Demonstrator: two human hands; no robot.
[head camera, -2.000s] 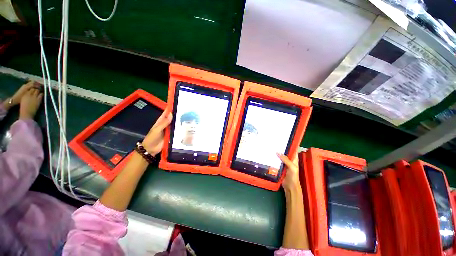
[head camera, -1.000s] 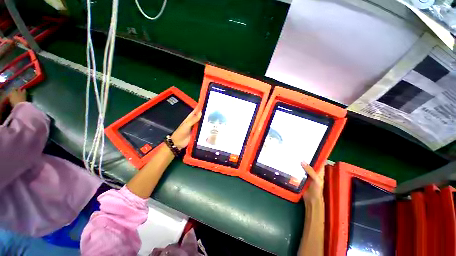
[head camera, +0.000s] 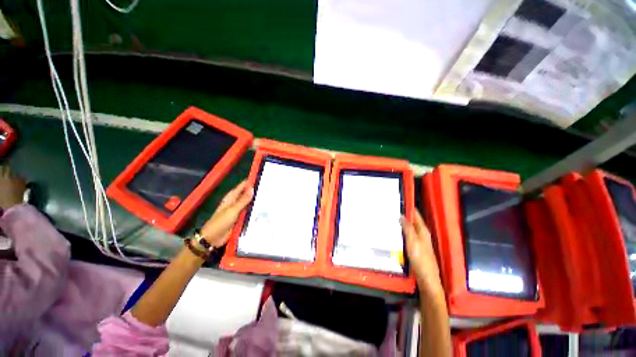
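Note:
Two red-orange trays stand side by side in front of me, touching along their inner edges. The left tray (head camera: 277, 267) and the right tray (head camera: 369, 280) each hold a tablet. The left tablet (head camera: 282, 209) and the right tablet (head camera: 368, 219) both show mostly white screens, the right one with a small yellow-orange mark at its lower right. My left hand (head camera: 229, 215) holds the left tray's outer edge. My right hand (head camera: 420, 249) is at the right tray's outer edge, fingertips near the screen's side. Some fingers are hidden.
Another tray with a dark tablet (head camera: 183, 167) lies tilted at the left. Stacked trays (head camera: 446, 240) with a dark tablet on top and more red trays (head camera: 568, 251) are at the right. White cables (head camera: 82, 118) hang at left, near a person's pink sleeve (head camera: 35, 244). Printed sheets (head camera: 544, 70) hang ahead.
The two trays now lie lower and flatter on the green surface, with both hands still on them. The faces on the screens have given way to nearly plain white. The camera view has shifted.

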